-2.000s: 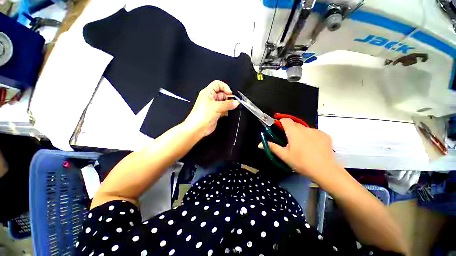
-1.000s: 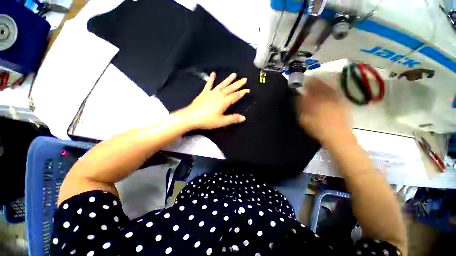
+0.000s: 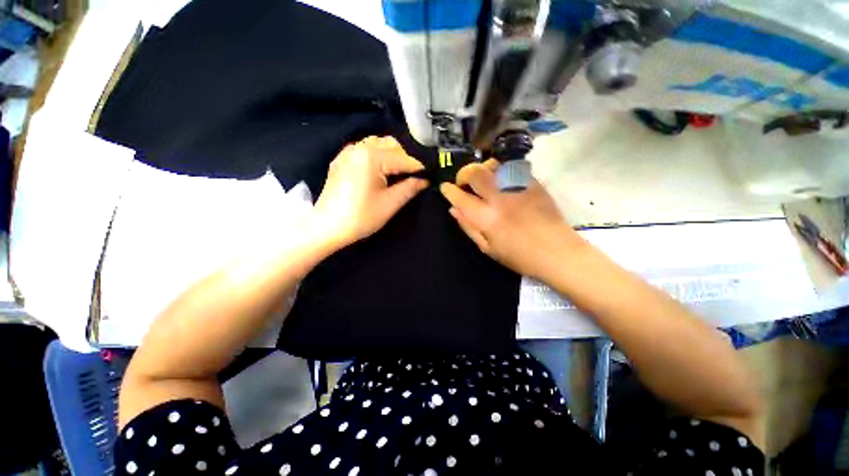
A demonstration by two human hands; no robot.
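A black fabric panel (image 3: 410, 288) lies across the machine bed and over the table's front edge, with more black fabric at the upper left. My left hand (image 3: 368, 191) pinches the fabric just left of the yellow mark. My right hand (image 3: 498, 209) holds the fabric just right of it, partly behind the thread tension knob (image 3: 514, 174). The fingertips of both hands are close together in front of the presser foot area (image 3: 456, 139). The needle cannot be made out. The industrial sewing machine (image 3: 745, 56) stands at the upper right.
White cut pieces (image 3: 186, 251) lie left of my left arm. Scissors (image 3: 698, 120) lie partly hidden behind the machine head. A small reddish hand tool (image 3: 821, 246) lies at the table's right edge. A table ruler (image 3: 689, 284) runs along the front. A blue basket (image 3: 79, 400) stands lower left.
The scissors have left my right hand and lie behind the machine head. The panel is shifted and turned. My left hand, flat before, now pinches it; my right hand has come back to the fabric.
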